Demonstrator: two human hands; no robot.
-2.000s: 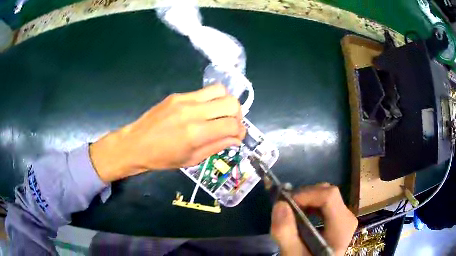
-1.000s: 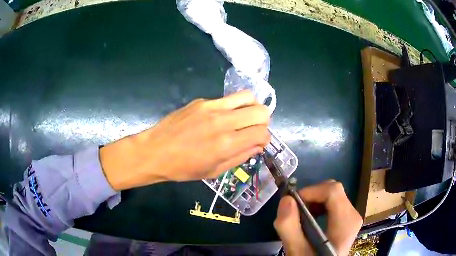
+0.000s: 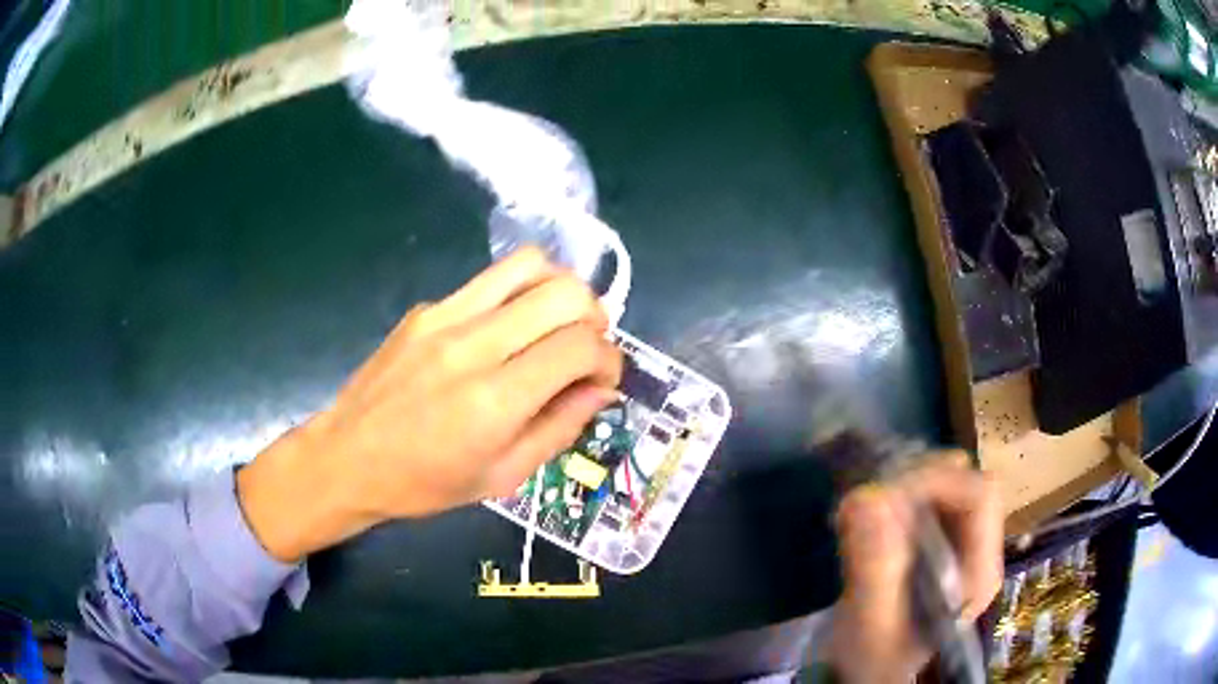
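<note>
The white socket housing (image 3: 701,401) lies open on the dark green bench, tilted. A green circuit board (image 3: 568,501) with a yellow component sits inside it. A brass contact strip (image 3: 541,588) lies outside its near edge on a white wire. My left hand (image 3: 468,388) covers the housing's upper left part; its fingertips are pinched there, and what they hold is hidden. My right hand (image 3: 908,568) is blurred, right of the housing and apart from it, closed around the dark soldering iron (image 3: 935,575). A white cord (image 3: 621,274) leaves the housing into a clear plastic bag (image 3: 514,154).
A brown tray (image 3: 922,201) with a black holder (image 3: 995,221) and a large black unit (image 3: 1102,241) stands at the right. Gold brass strips (image 3: 1049,601) lie in a bin at lower right. A worn cream rail (image 3: 200,100) edges the bench at the back.
The soldering iron has moved away from the housing to the right with my right hand. My left hand stays over the housing. The whole view has shifted, moving the bench items left and the tray up.
</note>
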